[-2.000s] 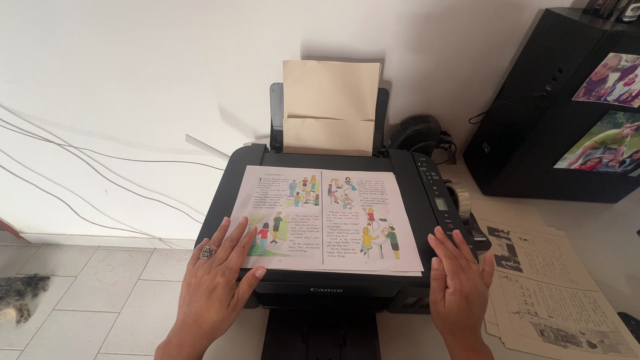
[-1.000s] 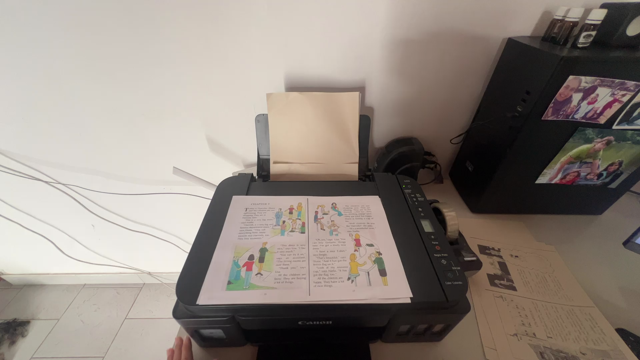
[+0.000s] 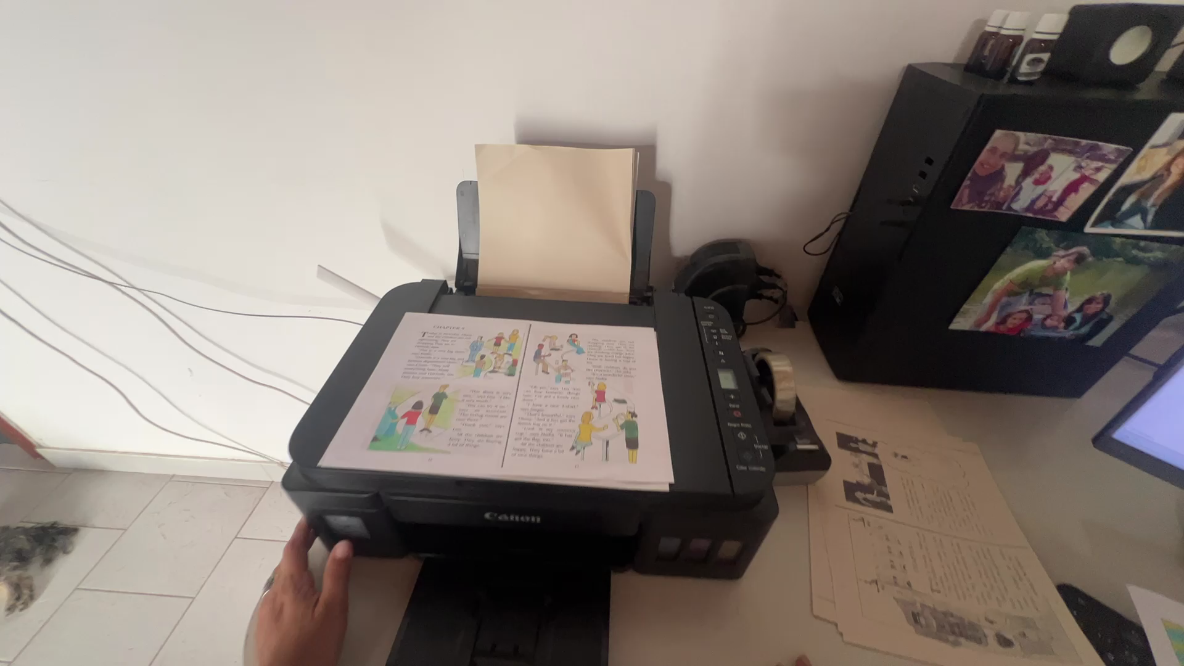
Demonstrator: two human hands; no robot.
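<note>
A black Canon printer [image 3: 513, 546] stands on a white desk, its output tray [image 3: 499, 615] extended at the front. Printed sheets with colour drawings [image 3: 504, 407] lie on its lid. Cream paper [image 3: 555, 222] stands upright in the rear feed. My left hand [image 3: 303, 601] is at the printer's front left corner, thumb and fingers apart, holding nothing that I can see. Of my right hand [image 3: 795, 661], only a fingertip seems to show at the bottom edge; the rest is out of view.
Right of the printer are a tape dispenser [image 3: 786, 416] and printed papers [image 3: 925, 546]. Farther right stand a black computer case [image 3: 925, 240] with photos, small bottles [image 3: 1008, 46] on top, and a monitor's edge [image 3: 1147, 416]. Cables [image 3: 166, 314] run along the wall at left.
Both hands have left the sheets on the lid; my left is now at the printer's front left corner. The sheet in the rear feed shows one unbroken face, where two overlapping edges showed before.
</note>
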